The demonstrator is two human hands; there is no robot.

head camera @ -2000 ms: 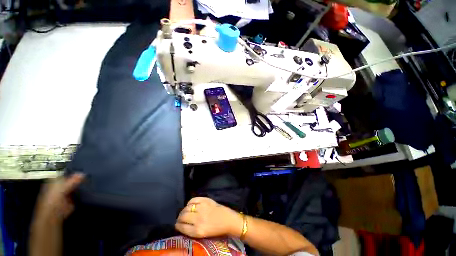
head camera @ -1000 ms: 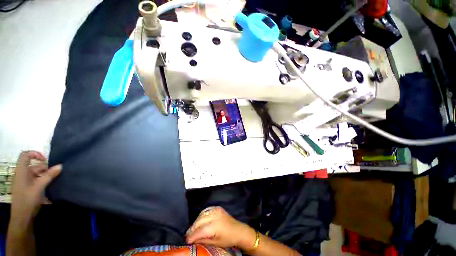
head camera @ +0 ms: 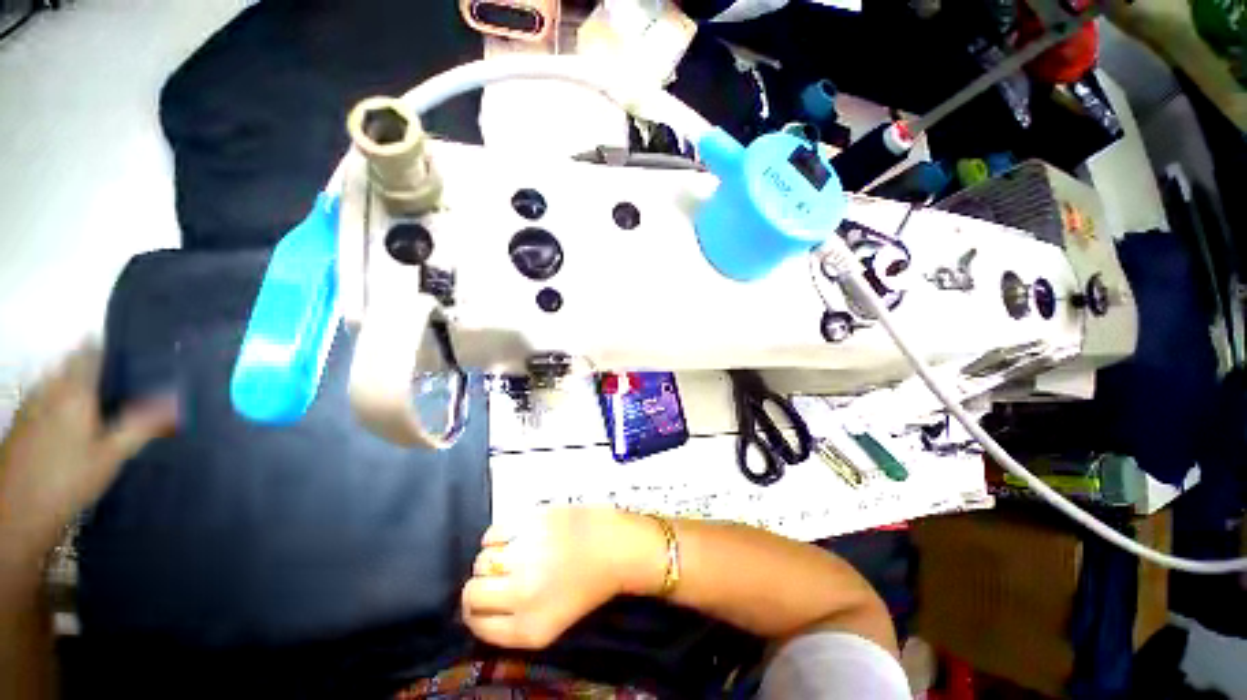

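Observation:
A large dark cloth lies left of and beneath the needle end of the white sewing machine. A folded edge crosses it at the upper left. My left hand is blurred at the far left, thumb and fingers apart, at the cloth's left edge. My right hand is curled closed on the cloth's right edge at the table front; its fingertips are hidden. The needle area is partly hidden by the machine head.
A lit smartphone, black scissors and a green tool lie right of the needle. A light blue cup-like device with a white cable sits on the machine head. A blue piece hangs at its left end.
The view is closer over the machine head, which now covers more of the phone. The cloth has a fold across its upper left. My right hand has moved up to the table's front edge.

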